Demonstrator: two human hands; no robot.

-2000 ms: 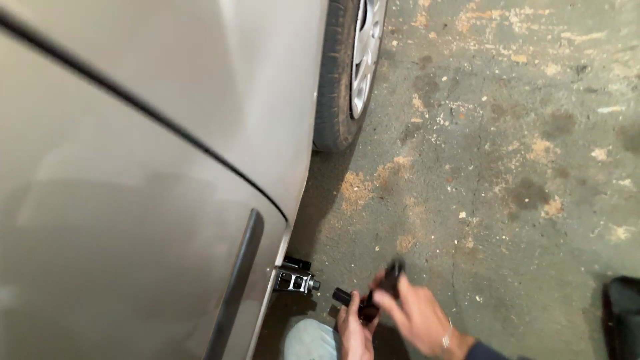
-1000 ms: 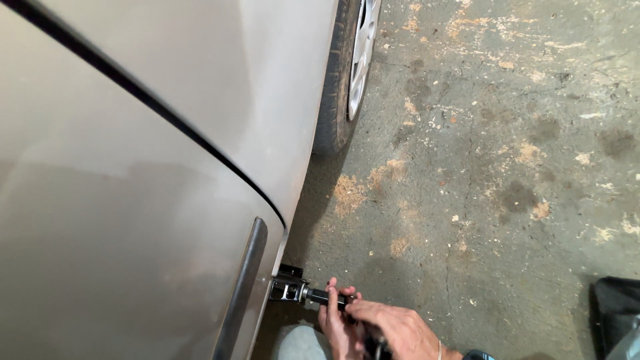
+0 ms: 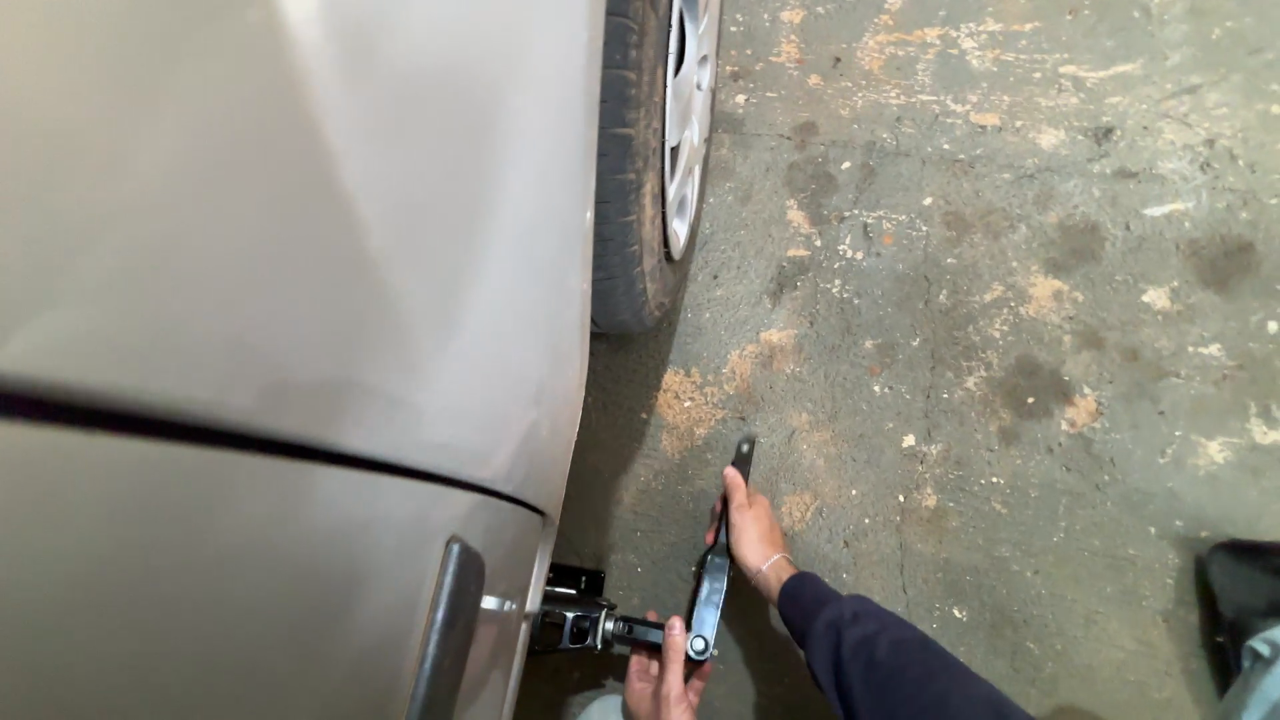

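Observation:
A car jack (image 3: 575,622) stands at the lower edge of a silver-beige car body (image 3: 330,250), partly hidden under the sill. From its screw end a black metal jack crank handle (image 3: 711,590) reaches out to the right, bent at a bolted joint, its long arm pointing up and away from me. My right hand (image 3: 750,525) is closed around the upper part of that arm. Beside the joint, my left hand (image 3: 668,675) holds the short section near the jack, thumb on top.
The car's tyre (image 3: 632,170) with its silver wheel cover (image 3: 688,130) is ahead, beside the body. A black door moulding (image 3: 447,630) lies left of the jack. Stained, painted concrete floor (image 3: 960,400) spreads to the right. A black object (image 3: 1240,590) sits at the right edge.
The crank handle, apart from the jack two seconds ago, now meets its screw end. My right hand has moved up and away from my left, along the handle's long arm, which now points ahead.

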